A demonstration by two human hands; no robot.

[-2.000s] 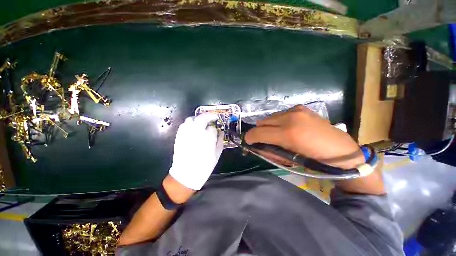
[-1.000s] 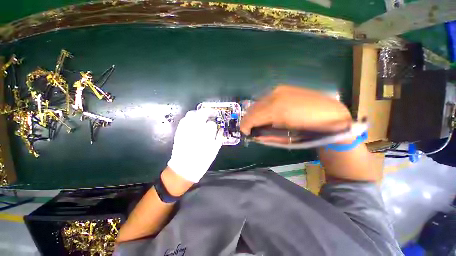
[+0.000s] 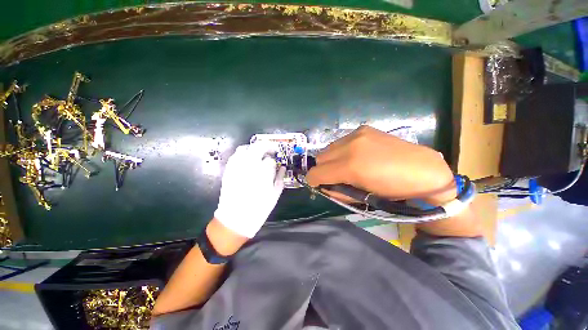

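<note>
The open white socket housing (image 3: pixel 279 138) lies on the dark green bench in front of me, with a blue part and coloured wires inside. My gloved left hand (image 3: pixel 249 188) is on its left side, thumb and fingertips gripping the edge and reaching inside. My bare right hand (image 3: pixel 380 166) is shut on the dark handle of the soldering iron (image 3: pixel 345 191), at the housing's right side. The iron's tip is hidden or too small to tell. Its cable runs along my right wrist. Clear plastic shows behind my right hand.
Brass contact strips (image 3: pixel 64 148) with black leads lie tangled at the left. A black crate (image 3: pixel 61 290) of gold strips stands below left. At the right are cardboard (image 3: pixel 476 122), a small yellowish square (image 3: pixel 500 112) in a dark holder and a black box (image 3: pixel 538 132). A worn rail (image 3: pixel 225 20) borders the bench's far side.
My right hand, blurred and slightly raised off the housing a second ago, is back at its right side with the iron. My left hand has barely moved on the housing.
</note>
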